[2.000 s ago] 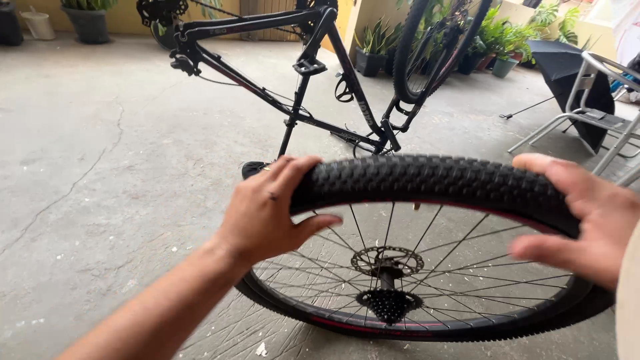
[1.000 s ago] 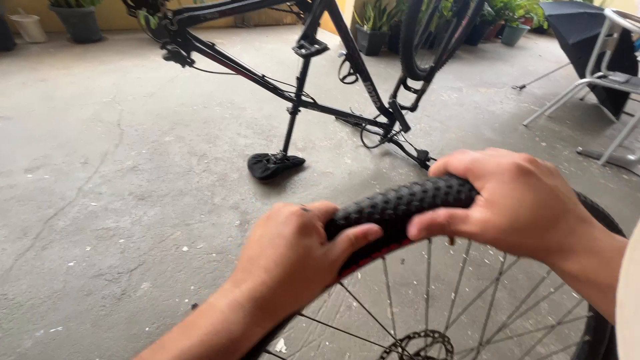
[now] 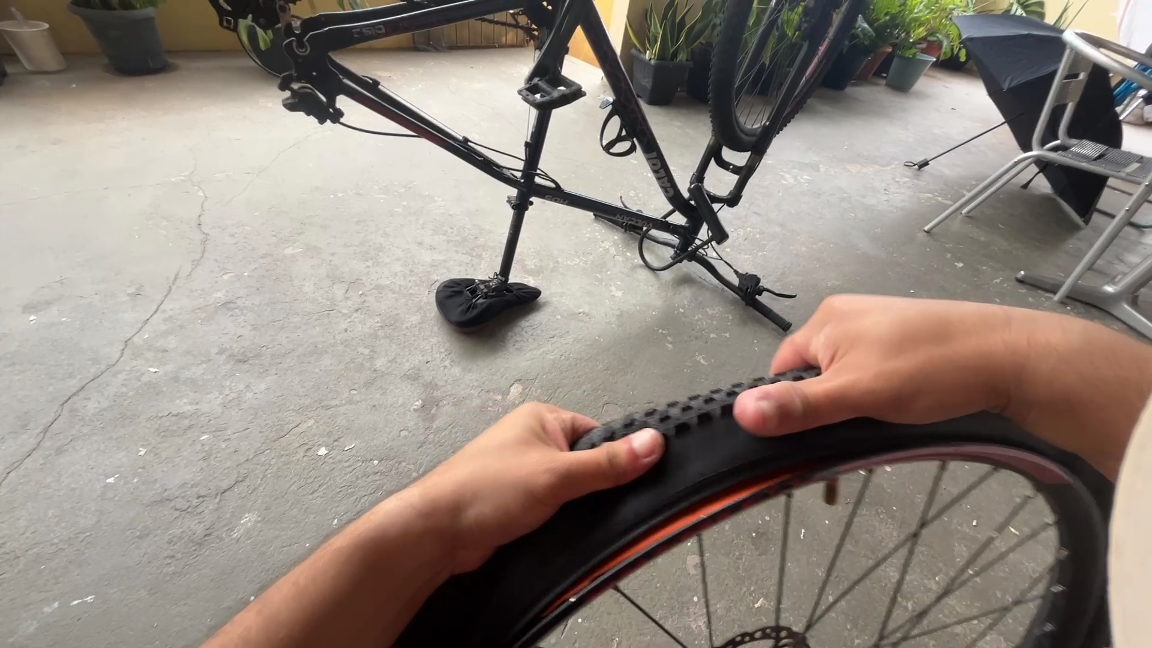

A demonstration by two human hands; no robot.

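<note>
A bicycle wheel with a knobby black tire (image 3: 711,450) stands upright at the lower right. My left hand (image 3: 540,468) grips the tire's upper left part, thumb on the sidewall and fingers over the tread. Farther right, my right hand (image 3: 873,369) holds the top of the same tire in a like way. Between the tire and the rim (image 3: 981,452) an orange strip (image 3: 693,513) shows along the upper left. A valve stem (image 3: 830,490) points inward from the rim. Part of the brake disc (image 3: 765,637) shows at the bottom edge; the wheel's lower part is out of view.
Ahead, a black bicycle frame (image 3: 423,135) rests upside down on its covered saddle (image 3: 486,302) and handlebar (image 3: 738,292), its front wheel (image 3: 740,81) fitted. A metal chair (image 3: 1071,162) and an open black umbrella (image 3: 1035,99) are at right. Potted plants (image 3: 661,67) line the wall.
Both hands have come closer together along the tire since the oldest frame. The orange strip beside the rim now shows clearly. The view has shifted, and the saddle shows more fully than at first.
</note>
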